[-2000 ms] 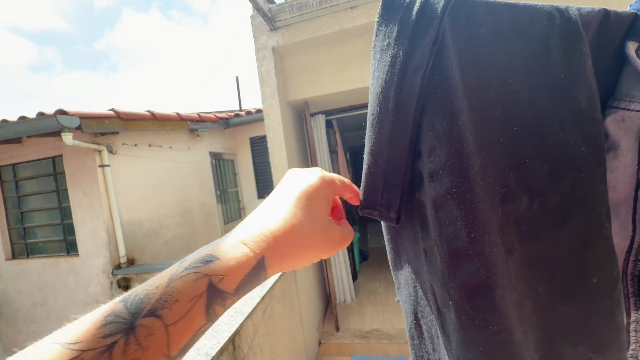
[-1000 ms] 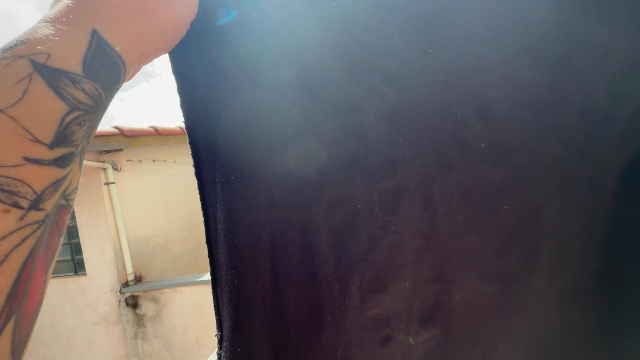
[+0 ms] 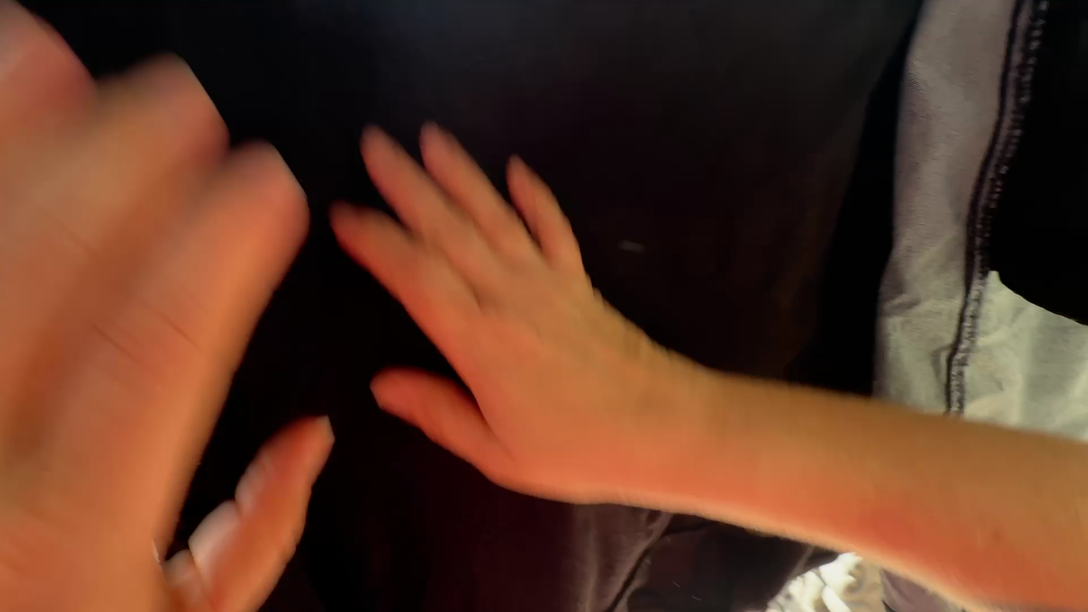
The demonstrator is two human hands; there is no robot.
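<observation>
A dark cloth garment (image 3: 722,212) fills most of the view, its surface upright and close to the camera. My right hand (image 3: 527,348) lies flat against it near the middle, fingers spread, the forearm coming in from the right edge. My left hand (image 3: 127,323) is large and blurred at the left, nearer the camera, with its thumb apart from the fingers and nothing held. Whether the left palm touches the cloth cannot be told.
At the right hangs a lighter grey cloth (image 3: 926,221) with a dark stitched seam. A sunlit, whitish patch (image 3: 829,586) shows below my right forearm.
My right hand has come into view against the dark cloth. My left hand, at the cloth's edge two seconds ago, now shows open at the left. The buildings and sky have left the view.
</observation>
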